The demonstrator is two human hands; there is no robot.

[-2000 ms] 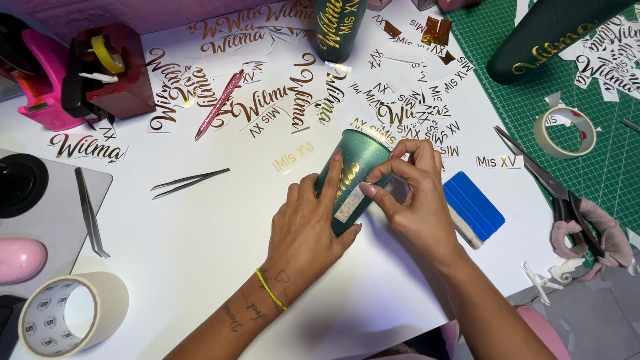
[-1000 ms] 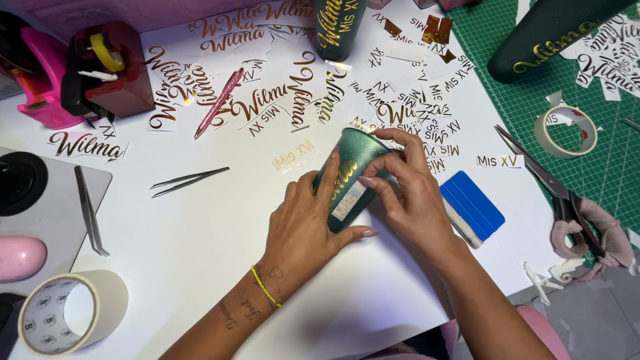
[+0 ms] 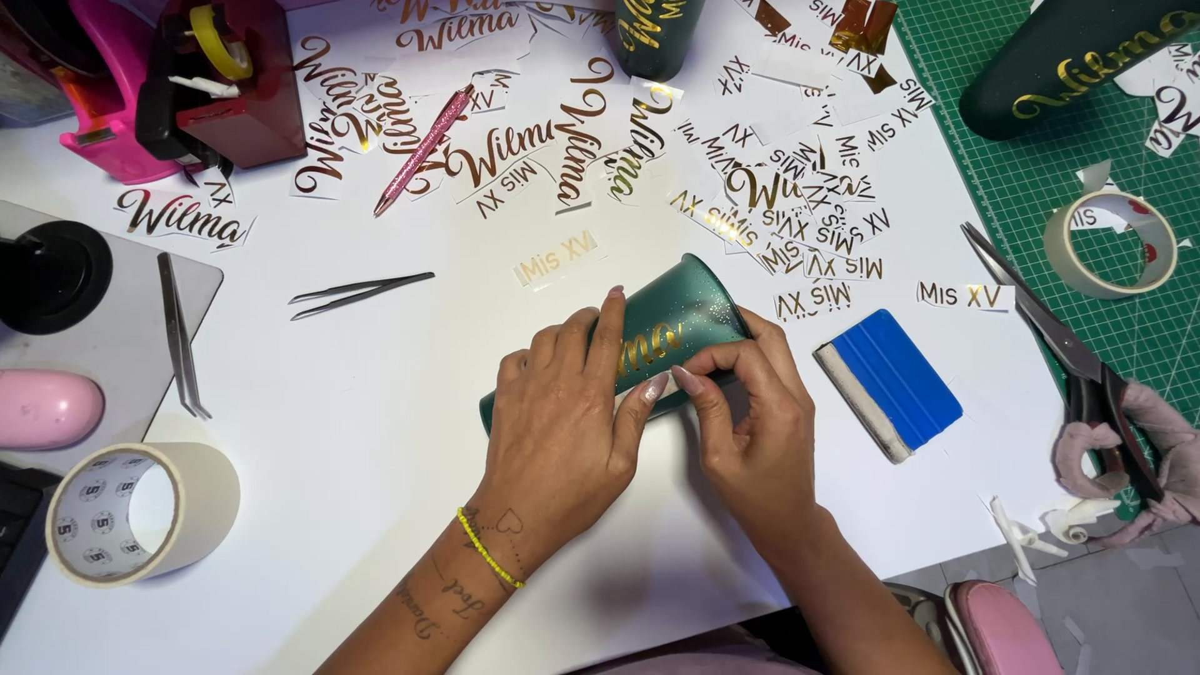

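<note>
A dark green speckled cup [image 3: 647, 319] with gold lettering lies tilted on the white table, its wide end to the upper right. My left hand [image 3: 562, 403] lies over the cup's body and holds it, the thumb on a small pale strip [image 3: 664, 386] below the lettering. With thumb and index finger, my right hand [image 3: 750, 403] pinches at the right end of that strip, its other fingers behind the cup's wide end. A clear piece with gold lettering [image 3: 558, 261] lies just above the cup. To the right of my right hand lies a blue squeegee with a felt edge [image 3: 891, 384].
Tweezers [image 3: 361, 292] and more tweezers [image 3: 178, 333] lie left, near a masking tape roll [image 3: 202, 511]. Lettered decal pieces [image 3: 797, 216] and a pink pen [image 3: 424, 150] are behind. Scissors [image 3: 1069, 347], a small tape roll [image 3: 1111, 244] and another green cup [image 3: 1078, 70] are right.
The cup has tipped over further to the right, and both hands have moved with it. My left thumb has come up onto the strip, close to my right fingertips.
</note>
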